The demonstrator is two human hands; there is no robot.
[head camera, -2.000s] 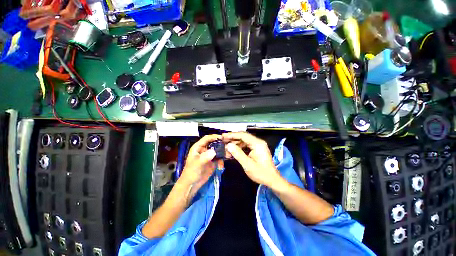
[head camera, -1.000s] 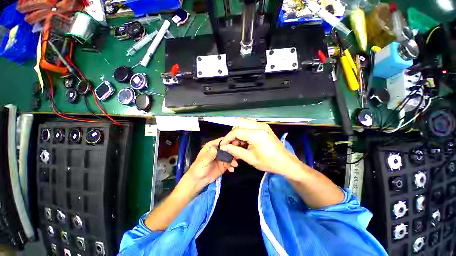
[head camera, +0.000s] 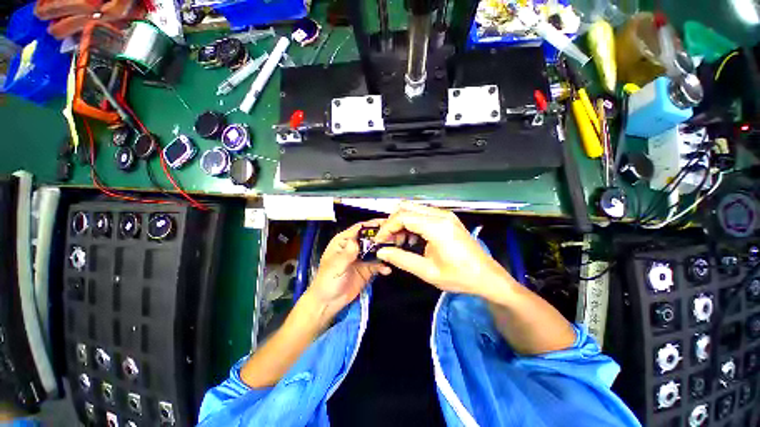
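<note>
A small dark watch part (head camera: pixel 367 243) with pale and yellowish details on its face is held over my lap, just below the bench edge. My left hand (head camera: pixel 342 263) grips it by its left side. My right hand (head camera: pixel 429 246) is closed over a second dark piece (head camera: pixel 410 243), mostly hidden by the fingers, close beside the first. Whether the two pieces are joined cannot be told.
A black press fixture (head camera: pixel 417 158) stands at the bench edge ahead. Several round watches (head camera: pixel 215 161) and an orange meter (head camera: pixel 100 83) with red leads lie left. Black parts trays stand at left (head camera: pixel 150 292) and right (head camera: pixel 637 334). A blue bottle (head camera: pixel 654 108) stands right.
The dark part has been turned, so its pale and yellowish detailed face now shows at my left fingers. My right fingers have shifted right, with a dark piece showing between them.
</note>
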